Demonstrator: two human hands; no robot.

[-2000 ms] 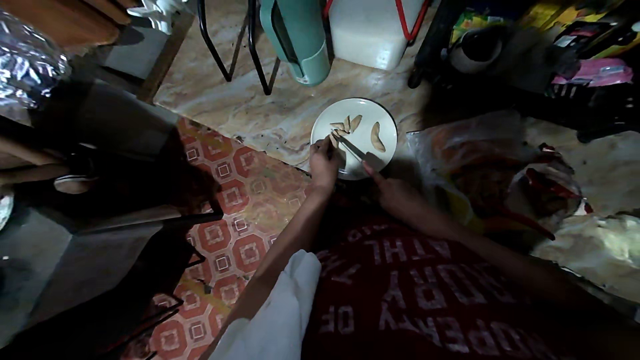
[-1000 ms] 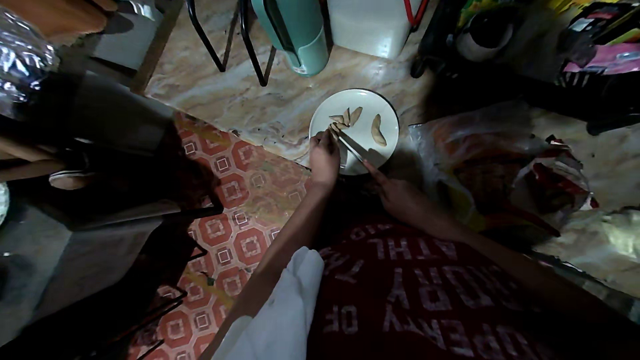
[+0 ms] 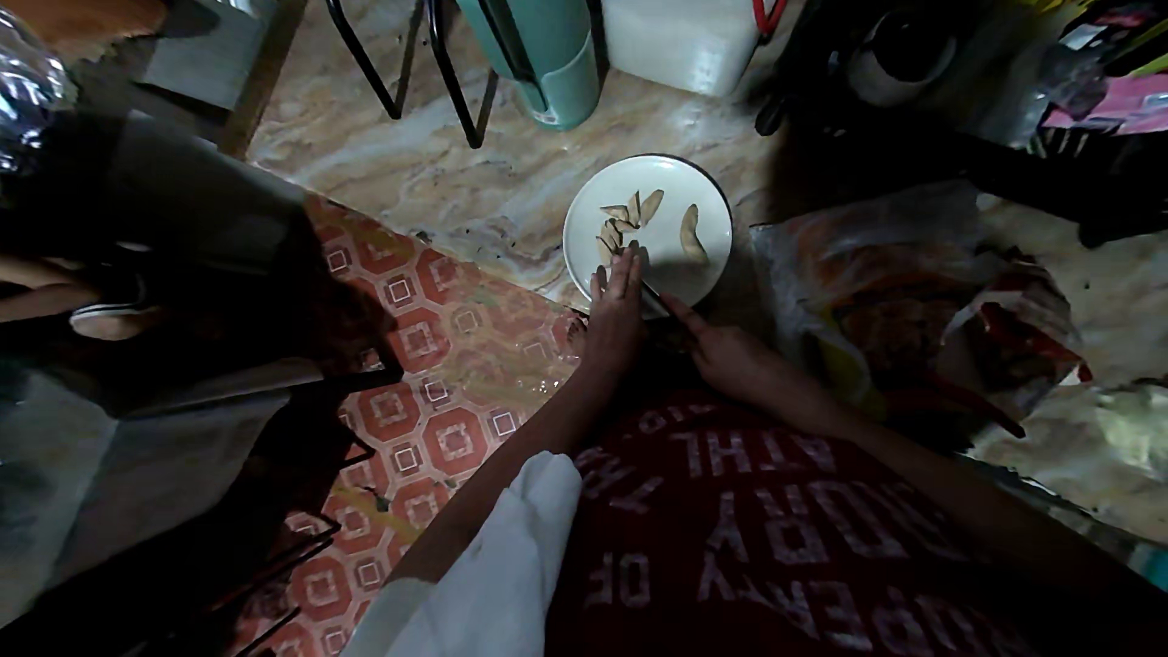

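A white plate with a dark rim [image 3: 584, 196] lies near the front edge of the marbled surface. Several pale food slices [image 3: 633, 209] are on its left half, and a longer curved piece [image 3: 692, 234] is on its right. My left hand [image 3: 618, 306] lies over the plate's lower left, fingers extended beside the slices and against the knife; whether it holds anything is hidden. My right hand [image 3: 735, 360] grips a knife [image 3: 652, 294] at the plate's lower edge, its blade largely covered by my left hand.
Behind the plate stand a green pitcher [image 3: 558, 78], a white container [image 3: 671, 41] and black metal legs [image 3: 453, 78]. Plastic bags [image 3: 876, 301] lie at the right, below a dark rack [image 3: 985, 164]. Patterned floor [image 3: 429, 365] shows at the left, where another person's arm [image 3: 46, 287] is visible.
My left fingers, bent at the slices before, are now stretched forward over the plate. The knife blade, plainly visible earlier, is now mostly hidden behind them.
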